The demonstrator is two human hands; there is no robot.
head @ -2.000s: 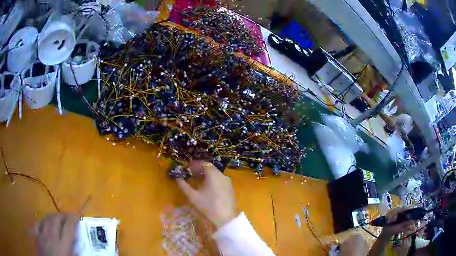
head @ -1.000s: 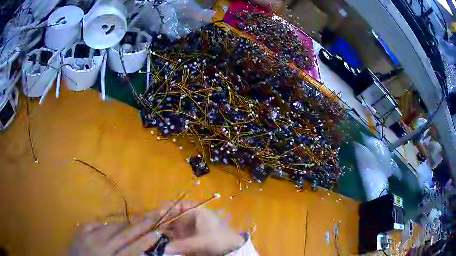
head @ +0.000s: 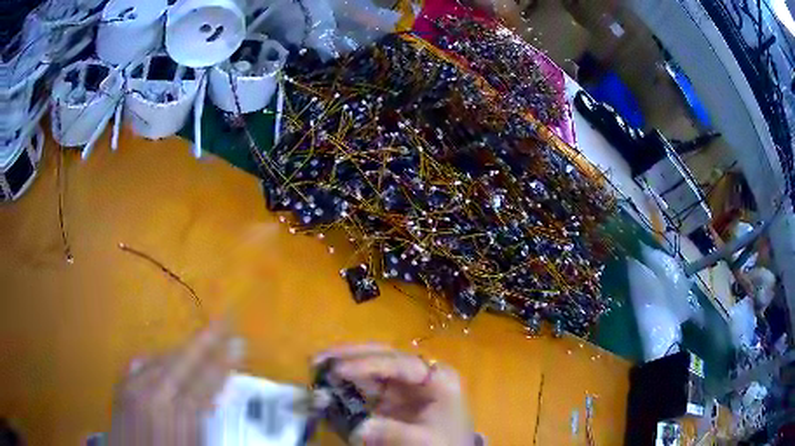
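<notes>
My left hand (head: 170,392), blurred, is at the bottom left on the left side of a white camera housing (head: 261,409) with a dark opening in its face. My right hand (head: 405,396) is just right of the housing, its thumb and fingers closed on a small dark camera module (head: 342,401). The module is at the housing's right edge; whether they touch is unclear. A large tangled pile of camera modules (head: 453,192) with yellow wires lies beyond my hands. One loose dark module (head: 361,284) lies at its near edge.
White camera bodies (head: 161,100) with antennas stand at the upper left. A housing lead (head: 161,266) lies on the orange tabletop (head: 113,209). A black box (head: 658,388) is at lower right, with clear plastic bags (head: 658,305) behind it. A red tray (head: 558,96) holds more modules.
My right hand has come from the pile to the housing with a module. The trailing yellow wires seen in my hands a second ago no longer show clearly. The view has shifted left.
</notes>
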